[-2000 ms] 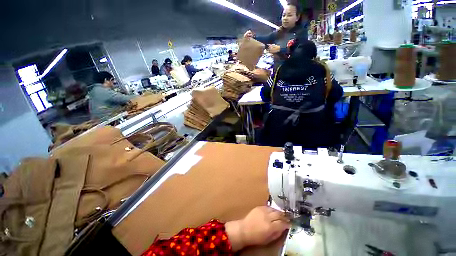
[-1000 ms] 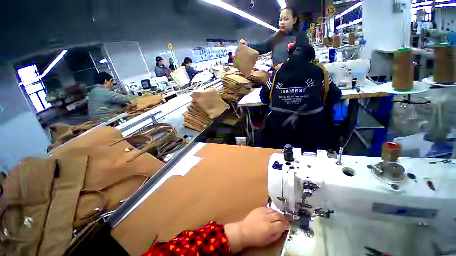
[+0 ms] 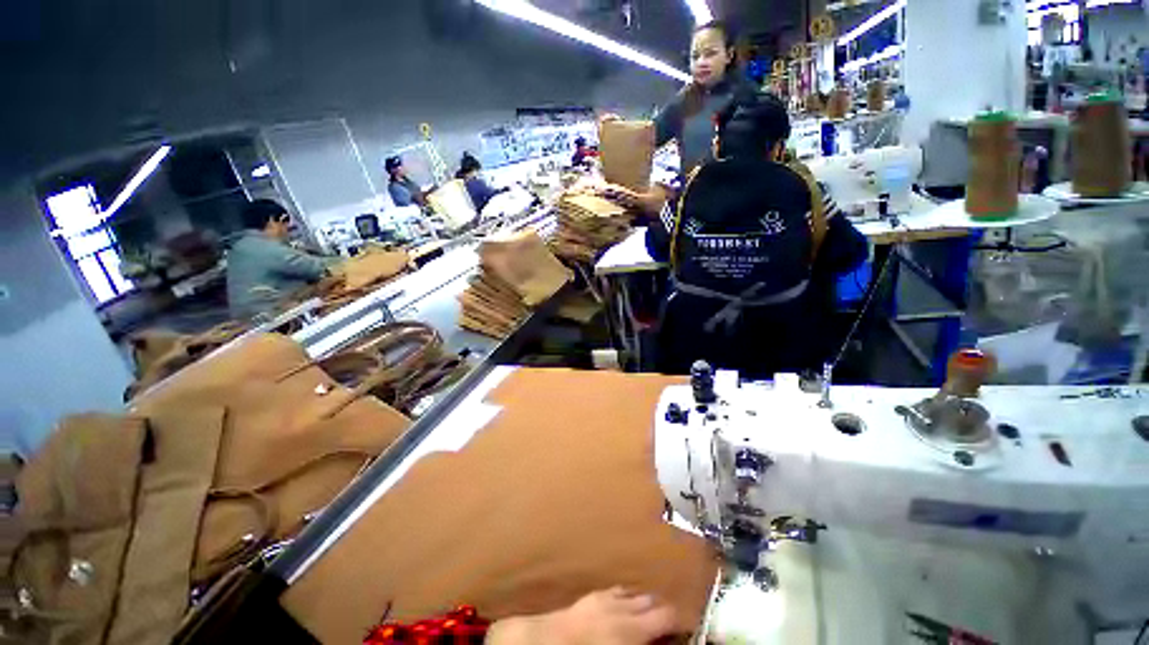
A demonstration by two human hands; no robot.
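Note:
A large flat tan bag body panel [image 3: 542, 485] lies on the white machine table, its right edge at the presser foot and needle [image 3: 746, 544] of the sewing machine [image 3: 882, 466]. My left hand [image 3: 590, 620], bare below a red and black patterned sleeve, lies flat on the panel near the bottom edge of the picture, left of and below the needle area. Its fingers are slightly blurred and partly cut off by the frame. My right hand is not in view.
A bag pile [image 3: 271, 403] with looped handles lies on the left bench. Stacked cut pieces [image 3: 510, 277] are farther back. Red-and-black snips [image 3: 945, 627] lie on the machine bed. A seated person in black [image 3: 743, 252] and a standing person are ahead. Thread cones [image 3: 992, 164] stand at right.
My left hand has moved down and slightly left, away from the needle area. The machine appears slightly farther left in the picture. The standing person's held tan piece has changed position.

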